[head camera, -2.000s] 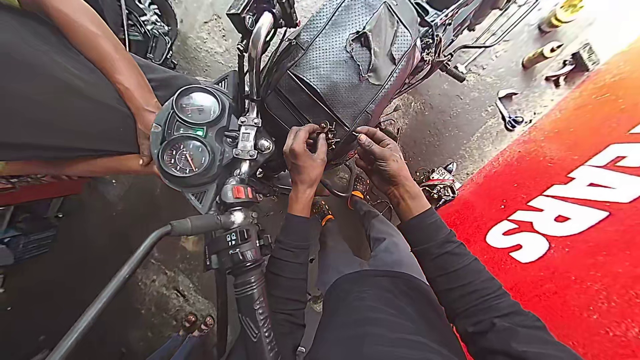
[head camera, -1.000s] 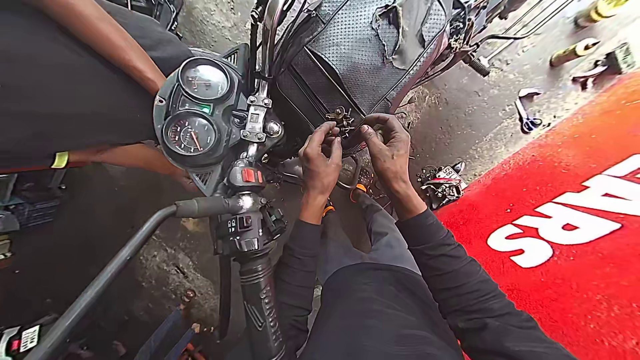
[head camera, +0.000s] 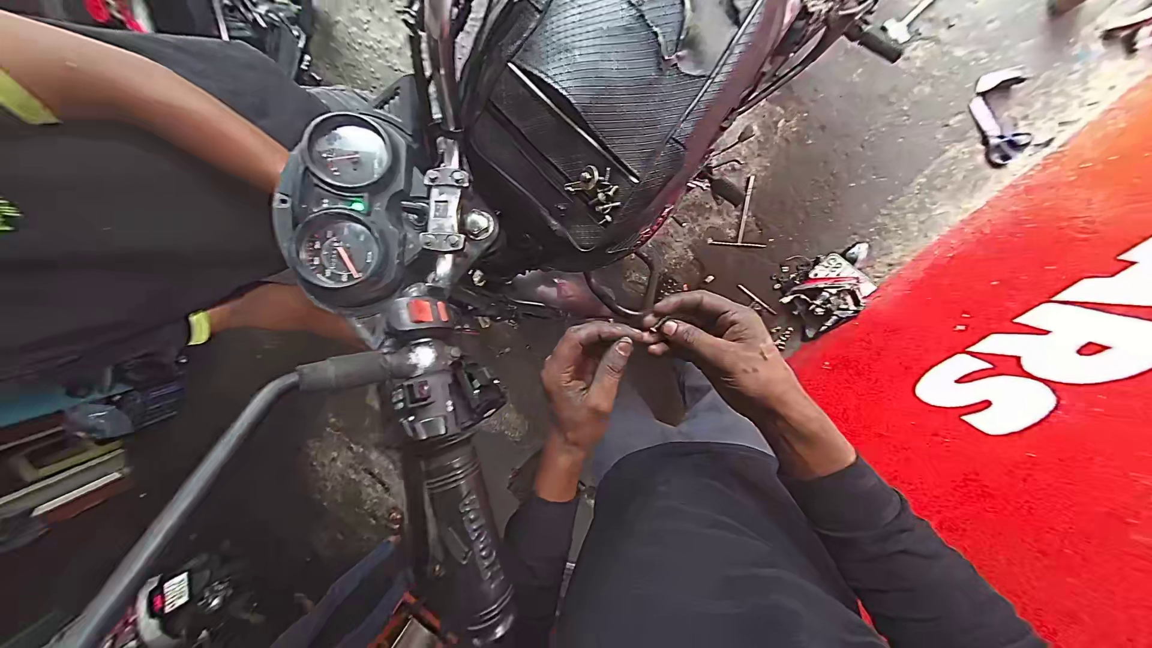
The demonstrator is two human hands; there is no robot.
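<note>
My right hand (head camera: 729,351) pinches a small metal piece (head camera: 660,326), perhaps a screw, between thumb and fingertips. Against it lie the fingertips of my left hand (head camera: 589,373); whether they grip it too I cannot tell. Both hands are just below the front end of a motorcycle's black textured tank cover (head camera: 603,90), which is torn near the top. Several loose bolts and small metal parts (head camera: 596,192) lie in a pile on that cover. A dark curved bar (head camera: 621,301) shows just beyond my fingertips.
The handlebar grip (head camera: 463,531), mirror stem (head camera: 198,477) and instrument cluster (head camera: 337,211) stand at the left. Another person's arm (head camera: 162,90) reaches behind the cluster. A T-handle wrench (head camera: 742,216) and a greasy mechanical part (head camera: 828,288) lie on the ground, beside a red painted surface (head camera: 990,504) with lettering.
Both hands have moved off the pile of small parts on the tank cover, down toward my body, and now meet around a small piece. The view has shifted somewhat.
</note>
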